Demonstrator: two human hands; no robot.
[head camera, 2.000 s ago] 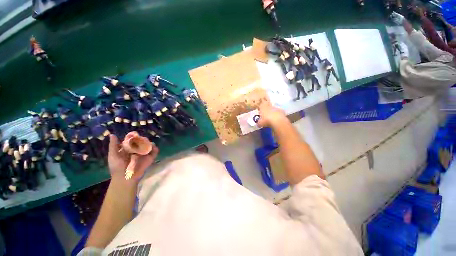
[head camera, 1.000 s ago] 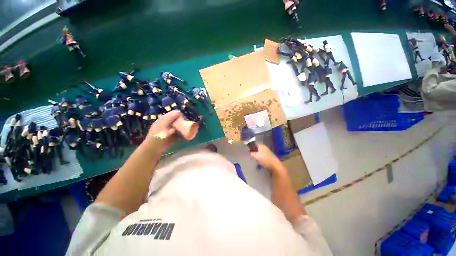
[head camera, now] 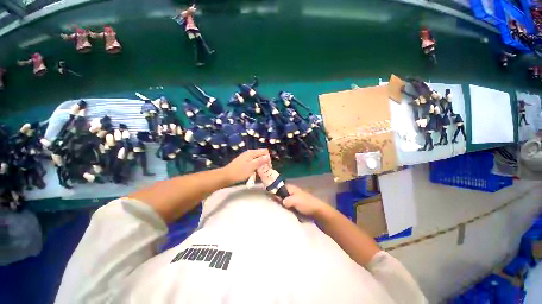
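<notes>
My left hand [head camera: 248, 165] holds a flesh-pink torso piece [head camera: 265, 171] in front of my chest. My right hand [head camera: 301, 202] grips a dark leg section [head camera: 279, 189], whose top end meets the pink piece; I cannot tell whether they are joined. A heap of navy-black leg sections [head camera: 238, 133] lies on the green bench edge just beyond my hands. A small white pad [head camera: 369, 162] sits on the speckled cardboard sheet [head camera: 350, 113] to the right.
Torsos [head camera: 109, 40] and a joined figure [head camera: 193, 32] lie on the green conveyor belt [head camera: 309, 35]. More leg sections lie on white sheets left and right. Another white sheet [head camera: 491, 113] is farther right. Blue crates [head camera: 469, 172] and an open carton [head camera: 369, 217] are below the bench.
My right hand has moved left from the cardboard with the leg section, and my left hand has brought the pink piece against it. The view has turned left, showing more torsos.
</notes>
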